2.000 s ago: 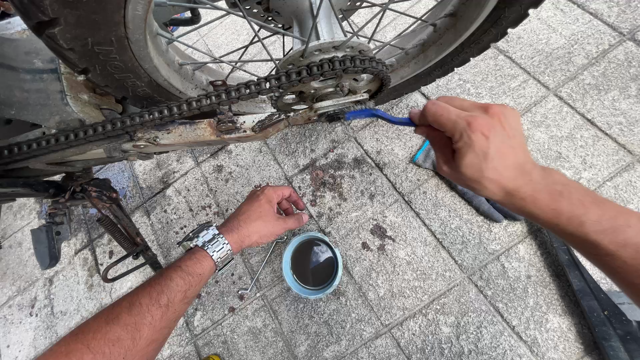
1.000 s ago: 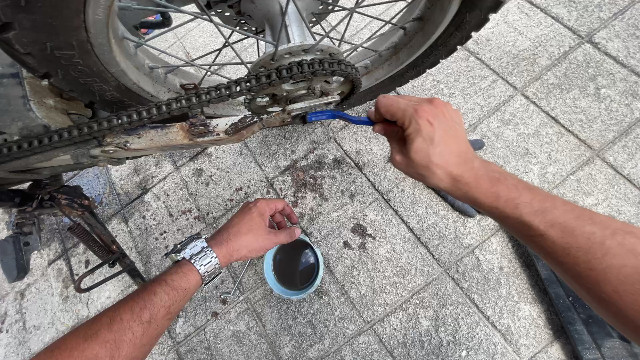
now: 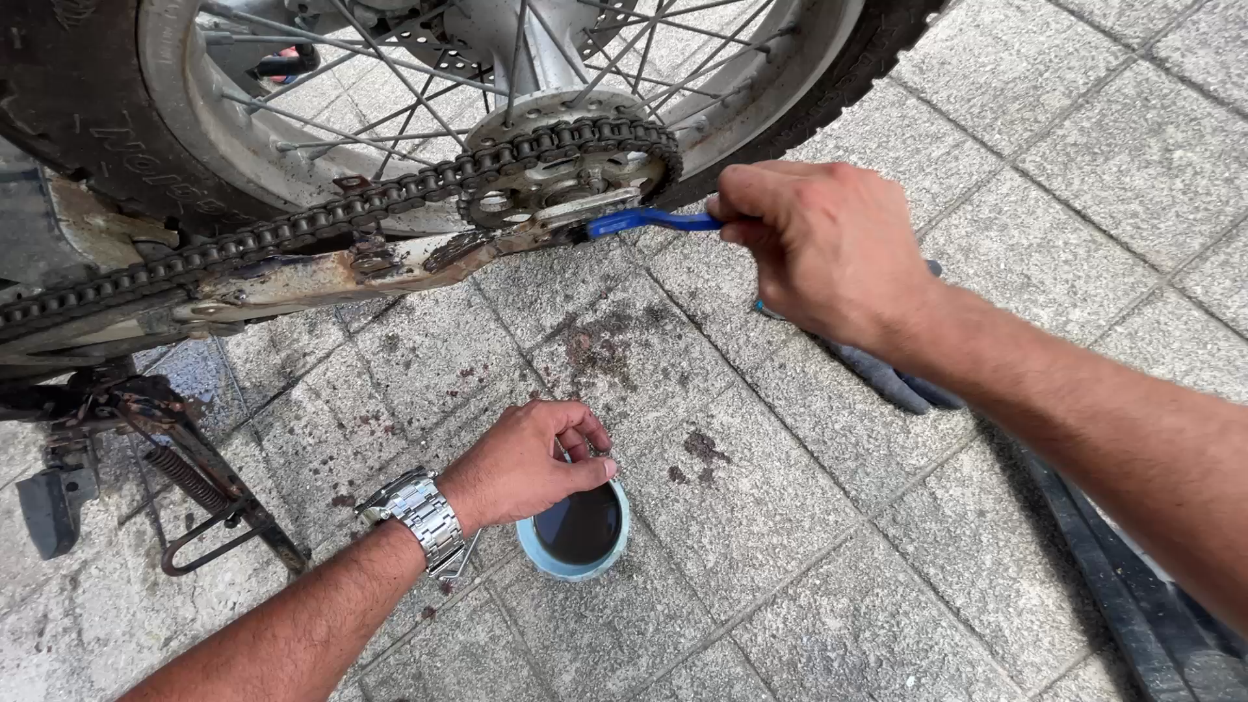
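Observation:
My right hand (image 3: 829, 244) grips the end of a blue plastic-handled brush (image 3: 653, 221). The brush's dark head is against the rear end of the motorcycle's rusty swingarm (image 3: 322, 278), just below the rear sprocket (image 3: 565, 180). A greasy drive chain (image 3: 361, 207) runs round the sprocket and off to the left. My left hand (image 3: 536, 458), with a metal-banded wristwatch (image 3: 424, 517), is at the upper rim of a light blue bowl (image 3: 570, 565) of dark liquid. Its fingers are curled; whether they hold something small or the bowl's edge cannot be told.
The spoked rear wheel with its knobby tyre (image 3: 107, 136) fills the top. At the left stands a rusty side stand (image 3: 224, 478) with a spring. Grey gloves (image 3: 882, 380) lie partly behind my right arm. A black object (image 3: 1102, 575) lies lower right. Dark flakes spot the paving (image 3: 780, 468).
My left hand has moved from above the bowl, nearer its rim. My right hand has brought the brush left along the swingarm's end, still gripping it. The view has shifted somewhat.

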